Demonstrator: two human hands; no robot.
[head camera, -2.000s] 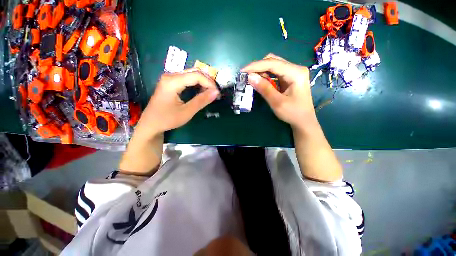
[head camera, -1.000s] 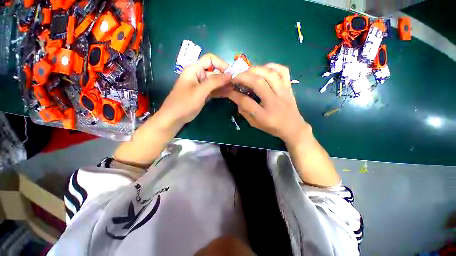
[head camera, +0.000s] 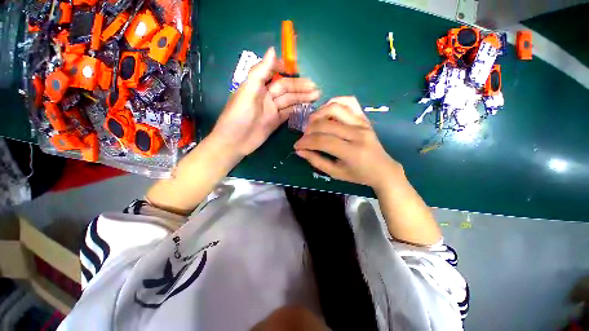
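Note:
My left hand (head camera: 255, 110) is left of centre over the bench, fingers extended and thumb raised. An orange piece (head camera: 289, 48) is just beyond it, with more orange partly hidden behind its fingers; whether the hand grips any is unclear. My right hand (head camera: 345, 139) has its fingers curled around a small whitish-grey circuit board (head camera: 300, 117), which is partly covered. My left fingertips are close to the board's upper edge. Another whitish board (head camera: 245, 68) lies beyond my left hand.
A clear plastic bag (head camera: 184, 103) full of orange units is at left. A pile of whitish boards (head camera: 462, 97) with orange housings (head camera: 464, 37) is at right, and a lone orange housing (head camera: 524, 45) beyond. Thin yellow-white strips (head camera: 391, 46) lie on the green bench (head camera: 529, 155).
My left hand has opened out from the work between the hands. The orange piece now shows beyond it. A second thin strip shows uncovered right of my right hand.

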